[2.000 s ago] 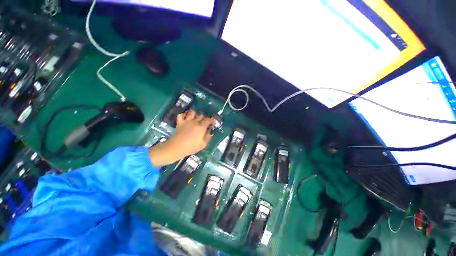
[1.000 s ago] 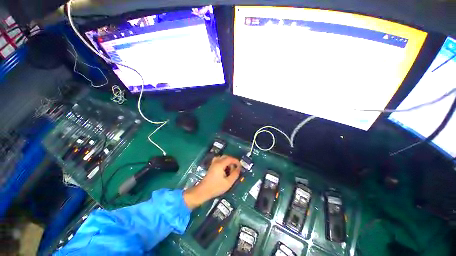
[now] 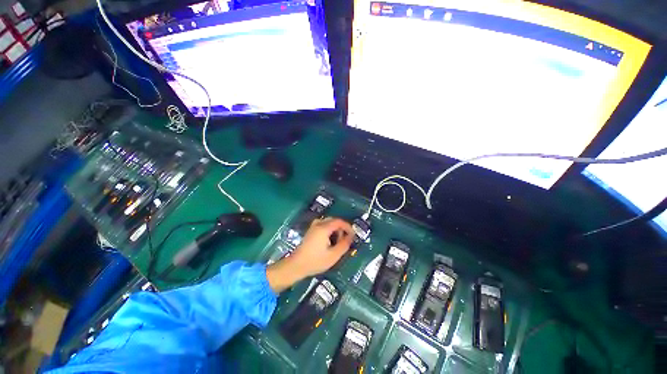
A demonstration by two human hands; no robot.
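My left hand (image 3: pixel 322 248), bare with a blue sleeve, comes from the lower left. Its curled fingers grip the side of a black handheld device (image 3: pixel 360 231) in the top row of a clear blister tray (image 3: pixel 398 320). A thin white cable (image 3: pixel 392 177) with a small loop runs to that device's upper end. My fingers hide part of the device. Several other black devices with white labels lie in the tray pockets, such as one right of my hand (image 3: pixel 392 275). My right hand is not in view.
A black barcode scanner (image 3: pixel 238 225) lies left of the tray, with a second white cable (image 3: pixel 232 179) ending at it. A mouse (image 3: pixel 276 165) is above. Another filled tray (image 3: pixel 132 182) is at left. Monitors (image 3: pixel 475 80) and a dark keyboard (image 3: pixel 439 172) stand behind.
The view has swung, bringing more of the left monitor and left tray into sight. My left hand stays at the cabled device, its fingers now more curled at the device's side.
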